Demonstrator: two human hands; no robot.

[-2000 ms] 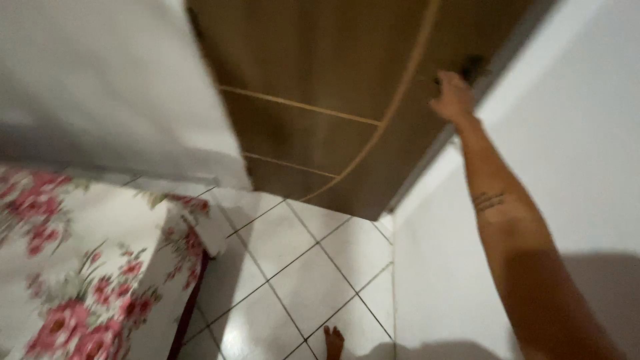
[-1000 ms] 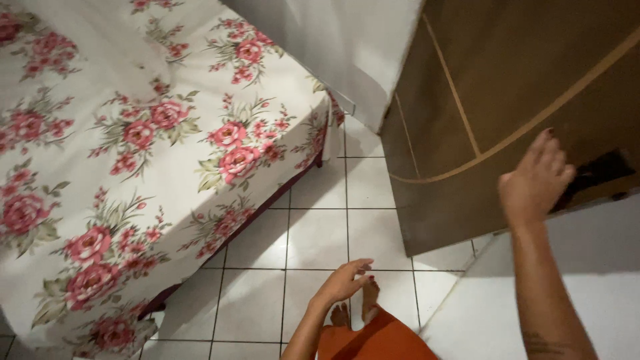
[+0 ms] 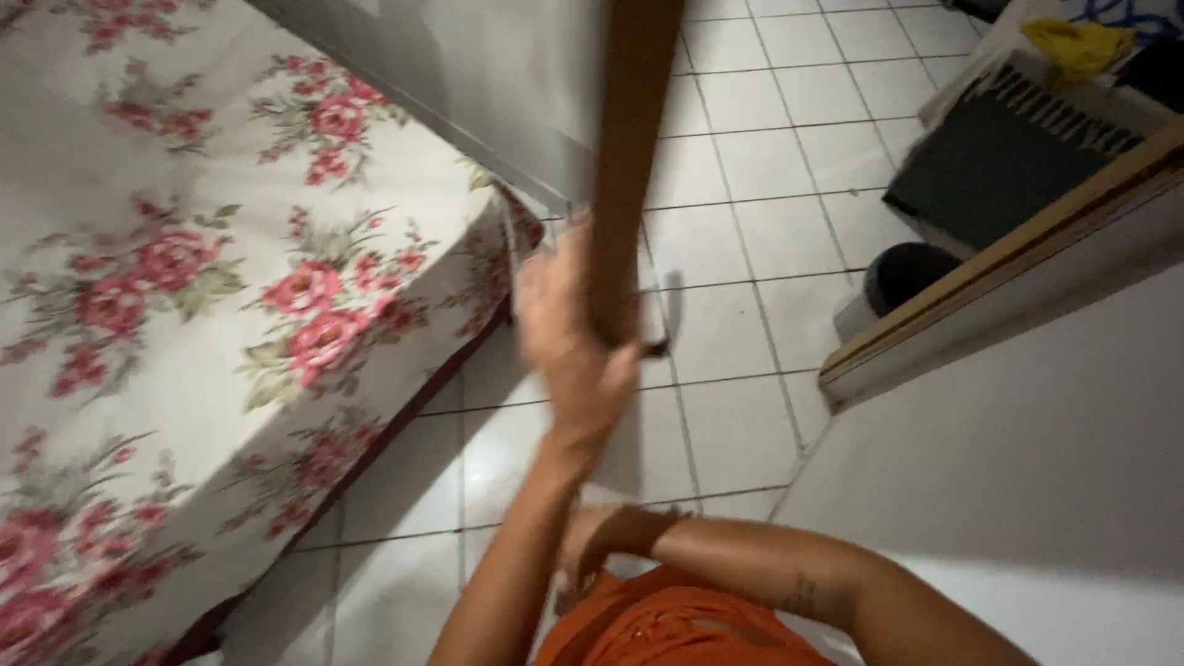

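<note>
A brown wooden door stands swung open, seen nearly edge-on. My left hand is on its edge, blurred, with the fingers on the bed side and the thumb by the near end of the edge. A dark door handle sticks out to the right of it. Low in front of my orange clothing is my right hand, partly behind my left forearm; its fingers are hard to make out.
At left is a bed with a floral sheet. A wooden door frame and white wall lie at right. Beyond are a dark bin, a dark fringed cloth and a yellow cloth. White tiles cover the floor.
The door has swung open, showing the room beyond. My right hand has left the handle area and come down near my body. My left hand has moved up onto the door's edge.
</note>
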